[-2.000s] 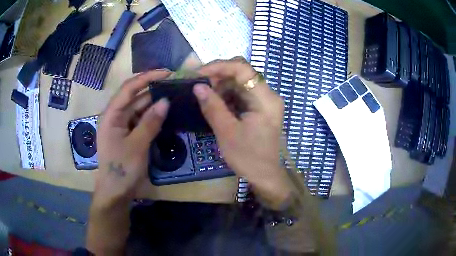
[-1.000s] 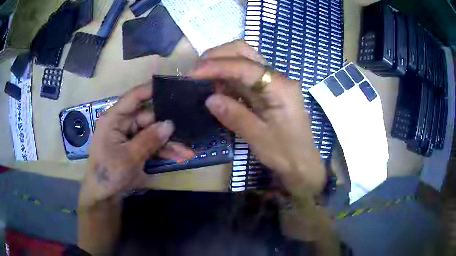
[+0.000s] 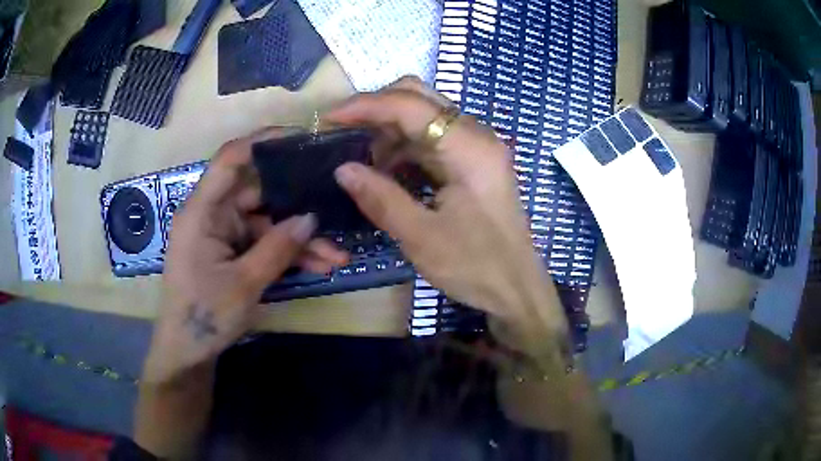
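Observation:
My left hand [image 3: 243,225] and my right hand [image 3: 441,189] hold a thin black speaker grille [image 3: 311,180] between thumbs and fingers, raised over the table. A portable radio [image 3: 360,263] lies beneath my hands; part of its keypad and lower edge show, and its speaker side is hidden. A second radio [image 3: 134,221] lies to the left with its round black speaker uncovered, its right part behind my left hand.
Loose grilles [image 3: 266,54] lie beyond my hands, a keypad piece [image 3: 88,138] at left. A label sheet [image 3: 540,117] lies to the right, with a white sheet bearing dark stickers [image 3: 644,234] overlapping it. Radios [image 3: 677,67] stand in rows at far right.
The grille was nearly edge-on at first, then tilted to show its face, and is now slightly tipped again. The view has shifted, and more of the left radio shows than at first.

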